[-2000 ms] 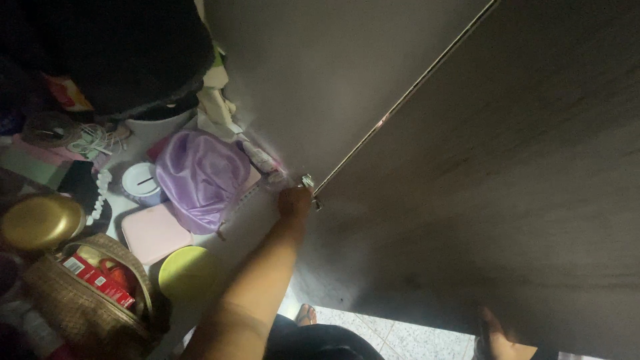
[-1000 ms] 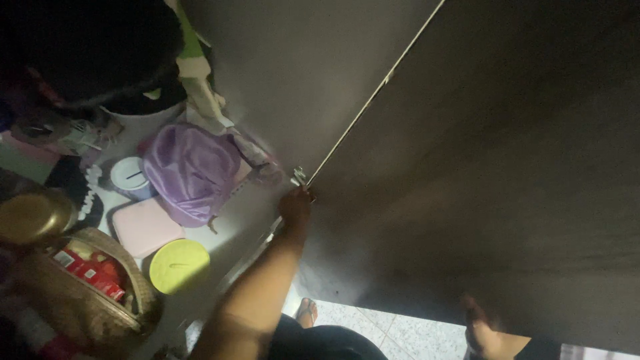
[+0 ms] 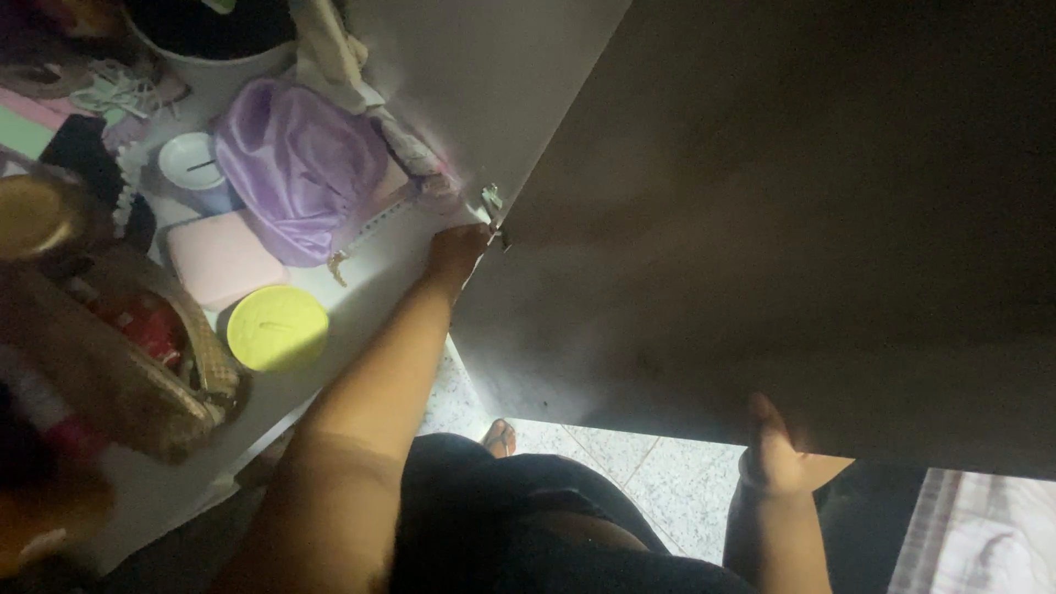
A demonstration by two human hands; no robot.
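A large dark grey panel [image 3: 709,247], which looks like a cabinet door, fills the right side of the view. It meets a lighter grey upright panel [image 3: 470,74] along a slanting line. A metal hinge [image 3: 492,202] sits low on that joint. My left hand [image 3: 462,252] is at the hinge with its fingers bent; its fingertips are partly hidden, so whether it holds anything is unclear. My right hand [image 3: 775,450] grips the dark panel's lower edge, its thumb on the near face.
On the white shelf [image 3: 363,313] at left lie a purple satin cloth item [image 3: 301,165], a pink case [image 3: 223,256], a round yellow-green lid [image 3: 278,328], a white slotted lid [image 3: 192,161] and a woven bag [image 3: 124,363]. My foot [image 3: 499,437] is on the speckled floor [image 3: 693,478].
The bright line along the joint between the panels has thinned and is no longer visible as a light strip. My left hand remains at the hinge. The view has shifted.
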